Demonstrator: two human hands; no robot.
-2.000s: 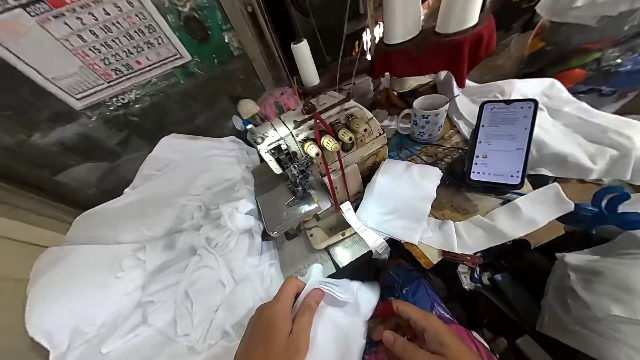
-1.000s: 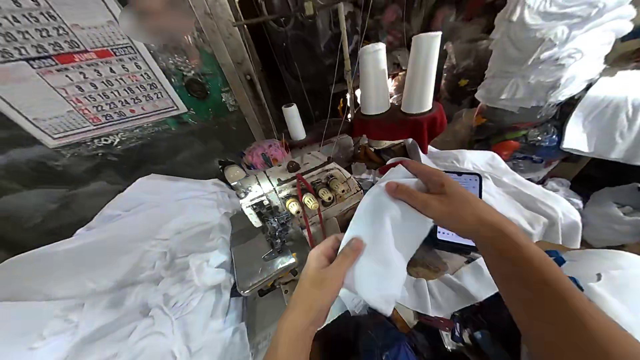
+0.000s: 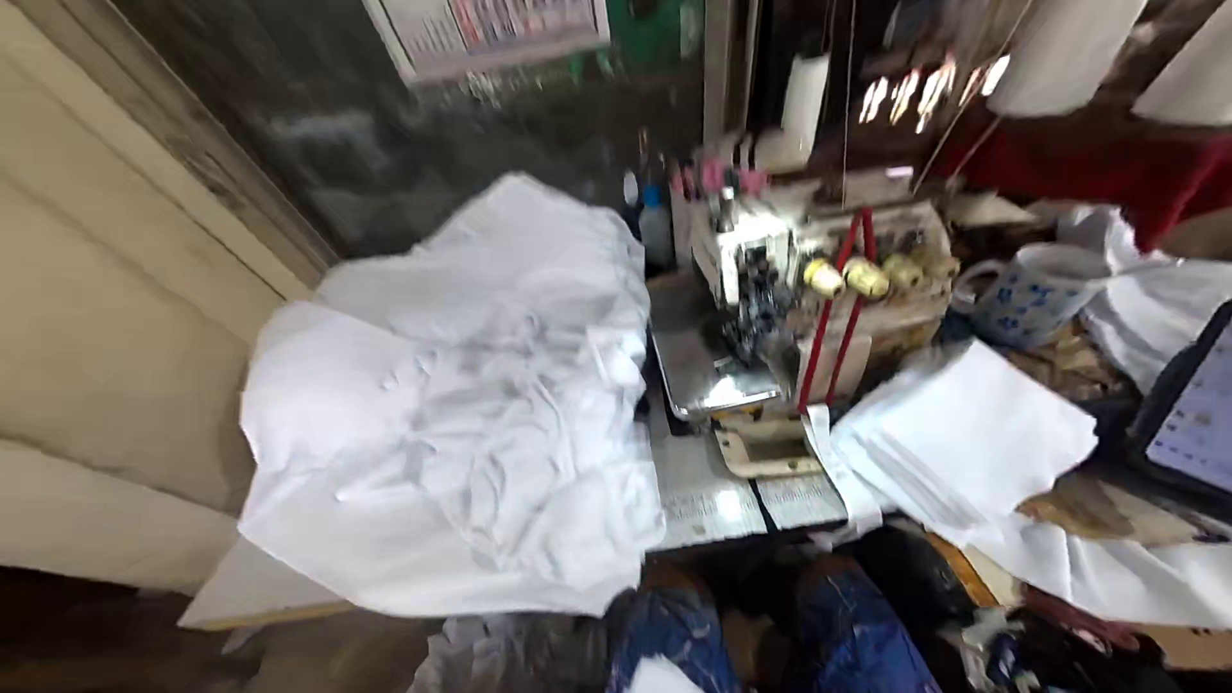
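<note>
Neither of my hands shows in the head view. A serger sewing machine (image 3: 828,279) stands at the centre right, its lamp lit over the needle area and a red cord looped over its front. Left of its metal plate (image 3: 707,361) lies a large heap of white fabric (image 3: 510,414). A stack of white fabric pieces (image 3: 972,433) rests to the right of the machine, with a narrow white strip (image 3: 839,472) beside it. At the bottom edge a bit of white cloth (image 3: 662,677) lies at my knees. The view is blurred.
A patterned mug (image 3: 1035,294) stands right of the machine, near a phone (image 3: 1198,414) with a lit screen. White thread cones (image 3: 1064,58) are at the top right. A wall calendar (image 3: 500,29) hangs behind. A cream panel (image 3: 115,289) borders the left side.
Both hands, which held a white fabric piece in front of the machine a second ago, are out of the frame. The view has swung down and left.
</note>
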